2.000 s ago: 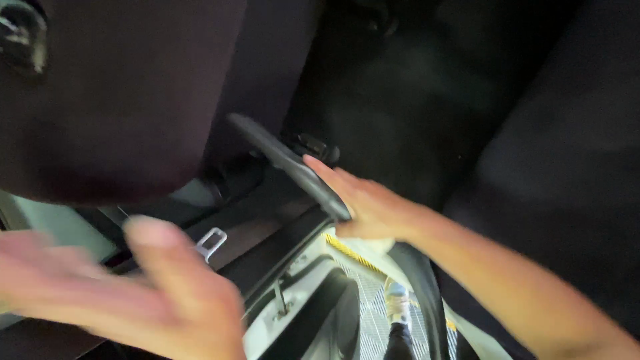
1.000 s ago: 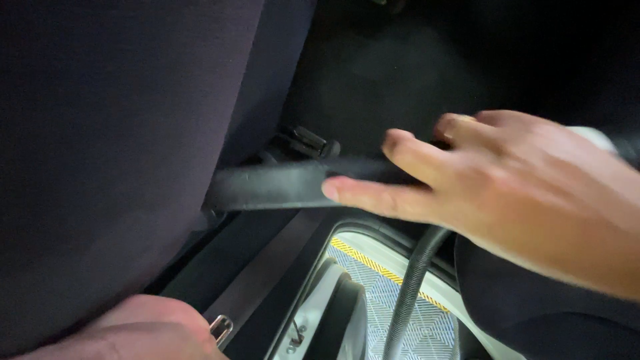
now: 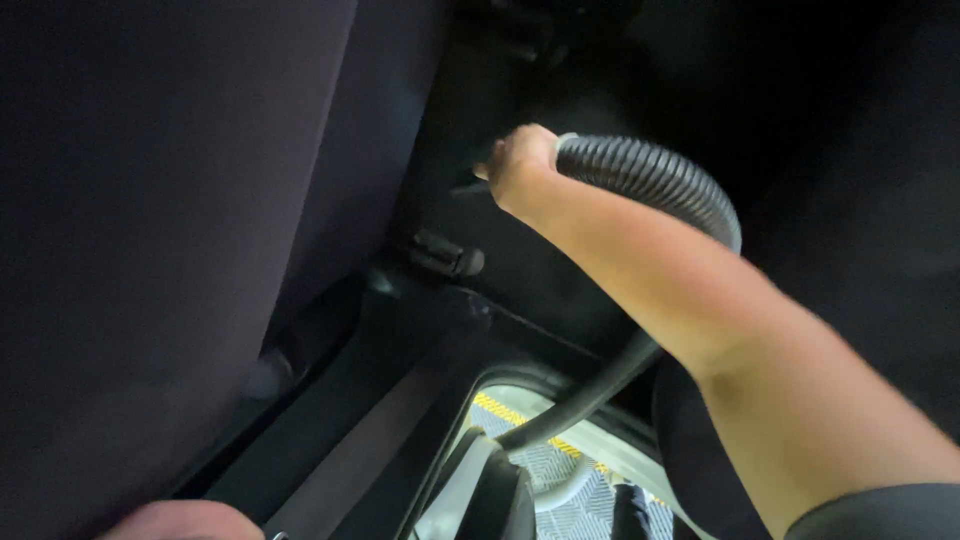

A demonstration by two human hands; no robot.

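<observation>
Down in the dark footwell of a car, my right hand (image 3: pixel 521 161) is closed around the end of a black ribbed vacuum hose (image 3: pixel 652 176), just beyond its pale collar (image 3: pixel 565 142). The narrow nozzle (image 3: pixel 469 189) shows only faintly past my fingers, over the dark floor. From my wrist the hose loops behind my forearm and runs out through the open doorway. At the lower left edge, part of my left hand (image 3: pixel 187 521) is in view beside a seat; its fingers are out of sight, so its grip is hidden.
A dark fabric seat (image 3: pixel 172 225) fills the left, and another dark seat (image 3: pixel 847 225) stands at right. A seat rail end (image 3: pixel 446 255) juts near the sill. Beyond the door opening lie a patterned floor (image 3: pixel 547 457) with a yellow stripe and a pale hose (image 3: pixel 566 487).
My right hand has moved away from the door side, deeper into the footwell, with the hose. The flat black nozzle, plain earlier near the seat's edge, is now mostly lost in the dark.
</observation>
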